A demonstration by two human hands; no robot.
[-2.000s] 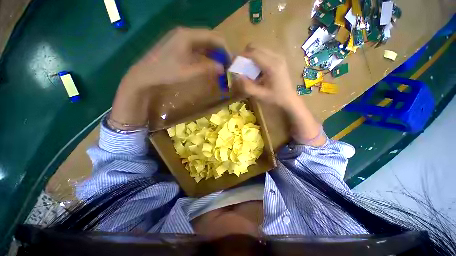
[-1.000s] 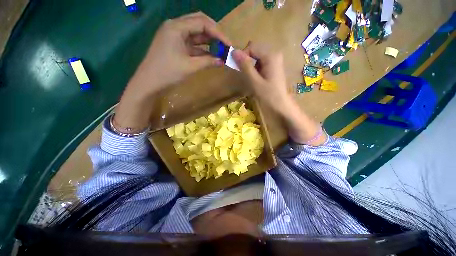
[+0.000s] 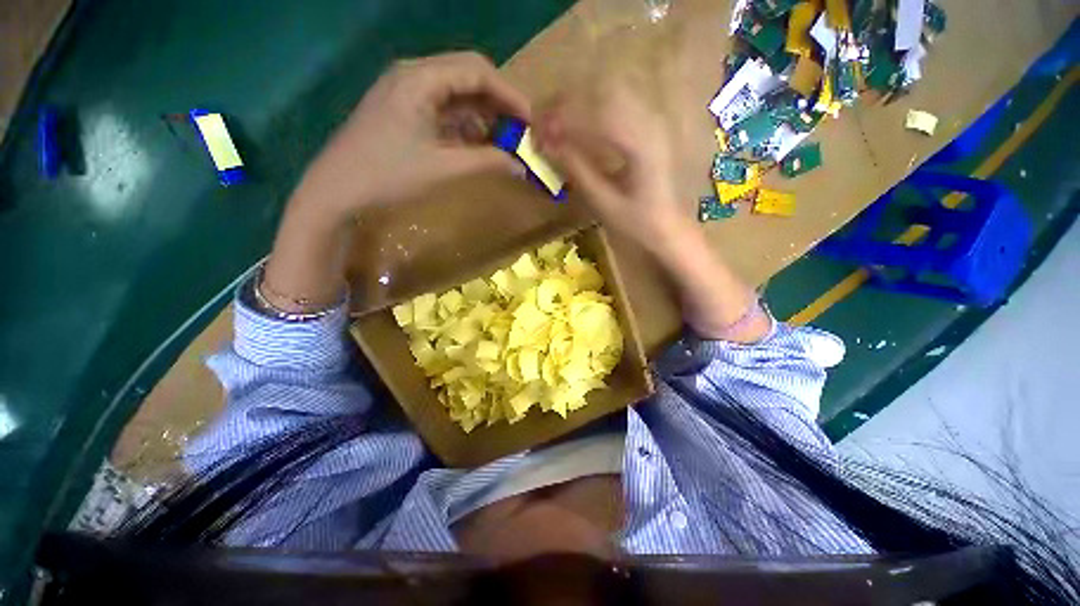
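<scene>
A blue battery pack (image 3: 533,159) with a pale yellow face is held above the bench, beyond the box. My left hand (image 3: 409,148) grips its upper left end between thumb and fingers. My right hand (image 3: 622,166) is at its right side, fingers bent and close to the yellow face. The right hand is slightly blurred, and whether its fingertips hold anything cannot be made out. An open cardboard box (image 3: 640,320) stands against my body, with many pale yellow paper squares (image 3: 521,337) in it.
The green surface at left carries a blue pack with a yellow face (image 3: 218,148) and another blue block (image 3: 49,142). A pile of green boards (image 3: 776,124), orange and white pieces lies upper right. A pale scrap (image 3: 920,121) lies beside it. A blue stool (image 3: 995,249) stands at right.
The white piece seen between my hands is no longer visible; the pack's yellow face now shows. The pack on the green surface has shifted right, and another blue block has appeared at far left.
</scene>
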